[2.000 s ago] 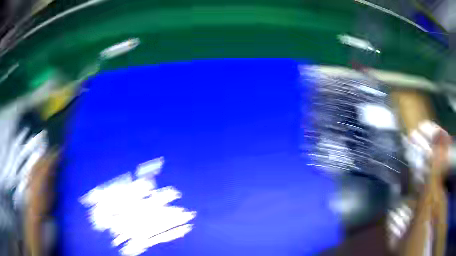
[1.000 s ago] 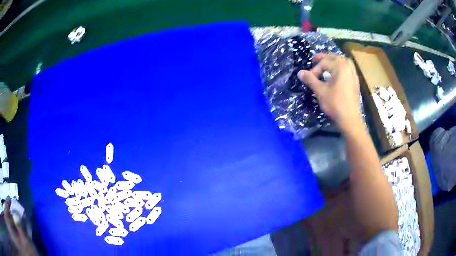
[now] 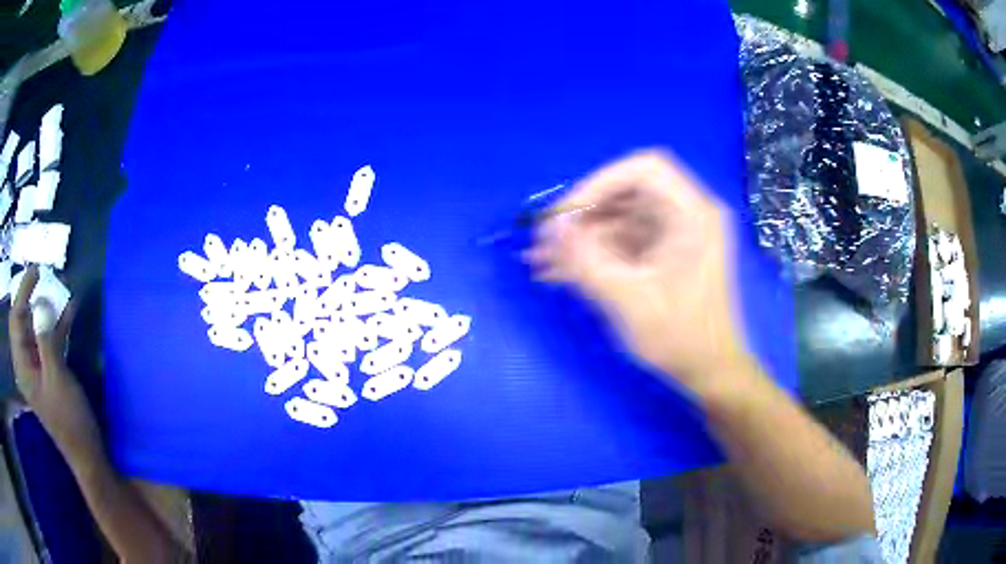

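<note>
White oval plates with small holes lie in a loose pile on the blue sheet. My right hand is over the right part of the sheet, blurred, with its fingertips closed on thin dark pins with shiny ends; their number is not clear. My left hand is at the far left edge beside the sheet, its fingers at a white plastic housing. A white covering shows on one fingertip.
More white housings stand on the dark bench at left, below a yellow bottle. The clear bag of pins lies right of the sheet. Beyond are a shallow cardboard box and a larger carton with white pieces.
My right hand has moved left from the bag of pins to over the sheet, with pins now showing in its fingers. The view has shifted. My left hand is still by the housings.
</note>
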